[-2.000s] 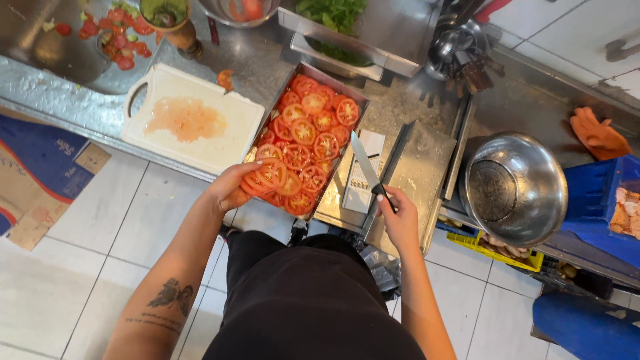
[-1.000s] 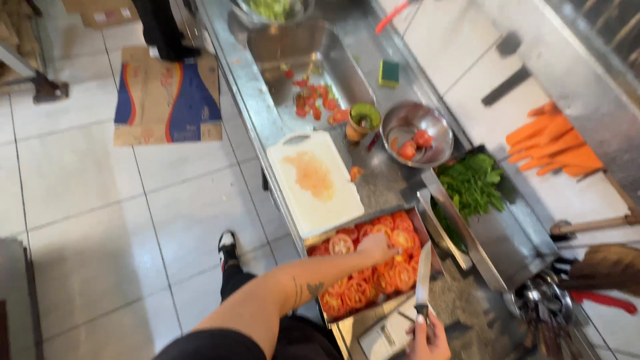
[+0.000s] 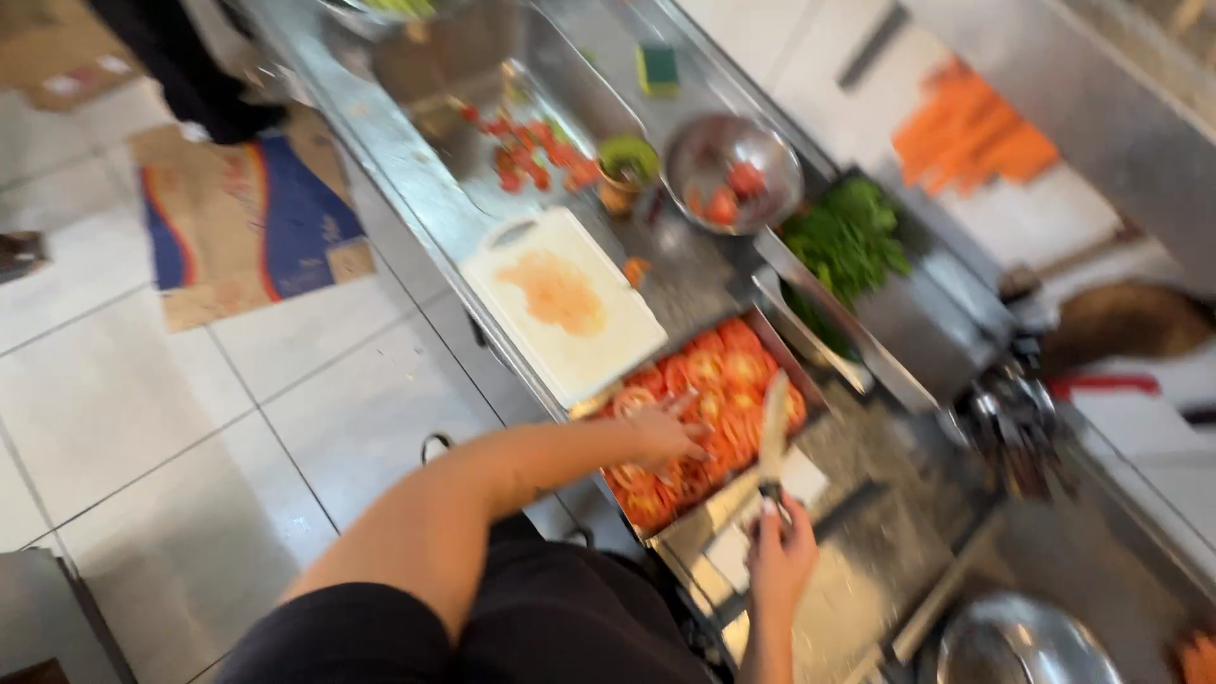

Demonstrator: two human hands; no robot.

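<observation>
A rectangular metal tray (image 3: pixel 809 391) full of tomato slices (image 3: pixel 736 366) lies on the steel counter. My left hand (image 3: pixel 668 439) rests on the slices with its fingers spread; whether a slice is between them is blurred. My right hand (image 3: pixel 783 546) grips a kitchen knife (image 3: pixel 774 427) by its dark handle, the blade pointing away over the tray's right edge. Left of the tray is a white cutting board (image 3: pixel 622 347) wet with tomato juice. Beyond it stand a steel bowl (image 3: pixel 698 142) with tomato pieces and a small container (image 3: pixel 628 161) with something green.
Tomato scraps (image 3: pixel 532 152) lie in the sink (image 3: pixel 456 114), with a sponge (image 3: pixel 656 69) beside it. Leafy greens (image 3: pixel 845 237) fill a metal container on the right. Orange gloves (image 3: pixel 974 128) are near the wall. A person's leg (image 3: pixel 190 66) stands by flattened cardboard (image 3: pixel 237 228) on the floor.
The view has swung toward the sink. My left hand has moved from the tray's near edge onto the middle of the slices. My right hand still holds the knife.
</observation>
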